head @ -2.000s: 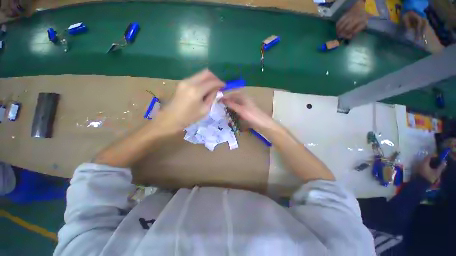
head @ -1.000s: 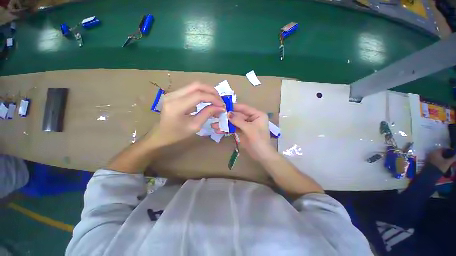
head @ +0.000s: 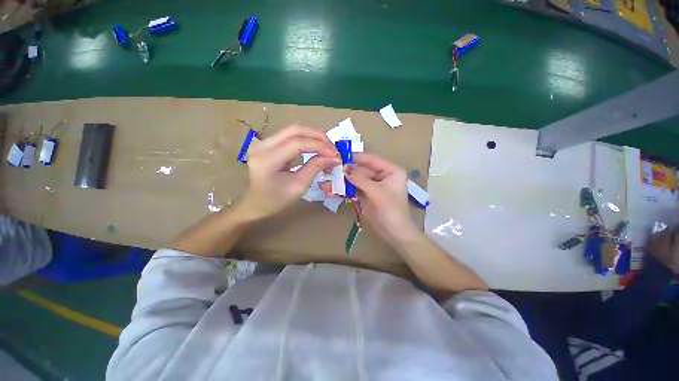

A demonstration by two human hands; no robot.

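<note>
A blue battery pack (head: 344, 150) is held upright between my hands at the bench centre. A white slip (head: 338, 181) lies against its lower left side. My right hand (head: 378, 186) grips the pack from the right. My left hand (head: 287, 167) has its fingertips at the pack's left side, at the white slip; whether they pinch the slip or the pack is hard to tell. A green circuit board (head: 353, 237) hangs below the pack on thin wires. Loose white slips (head: 344, 132) lie heaped behind and under my hands.
Blue packs lie left of my left hand (head: 248, 146), right of my right hand (head: 418, 193) and at far left (head: 48, 150). A dark bar (head: 94, 155), a grey metal post (head: 610, 104), a pack-and-board cluster (head: 607, 253) and packs on the green belt (head: 466, 45) also show.
Since the oldest frame, my hands have come down to the centre with the pack upright between them. One white slip now lies apart near the belt edge. Packs on the belt appear further right.
</note>
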